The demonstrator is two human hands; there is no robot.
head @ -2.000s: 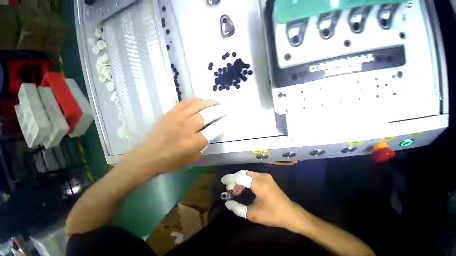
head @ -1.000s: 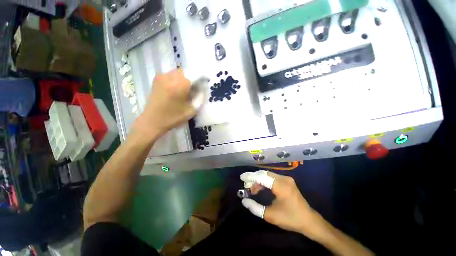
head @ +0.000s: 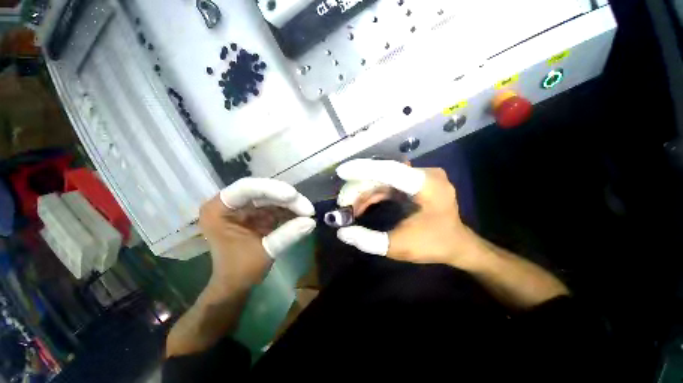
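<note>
My right hand [head: 419, 217], with white finger cots, holds a small shiny metal housing [head: 338, 218] by its fingertips; the housing's round hole faces my left hand. My left hand [head: 251, 224], also with white finger cots, is just left of the housing. Its thumb and finger tips are nearly together; whether a tiny black piece is between them is too small and dark to tell. Both hands are in front of the machine's front edge. A pile of small black plugs [head: 242, 77] lies on the white board, with another metal housing [head: 209, 13] beyond it.
The machine's front panel [head: 449, 112] runs behind my hands, with round metal buttons, a red emergency stop [head: 512, 108] and a green-lit button [head: 553, 78]. More black plugs [head: 191, 127] line the ribbed cover [head: 142, 127]. Grey-white bins [head: 79, 232] stand at the left.
My left hand has left the black plugs and come down beside the housing in my right hand. My right hand has moved up with the housing. The view has shifted, so the machine sits higher and tilted.
</note>
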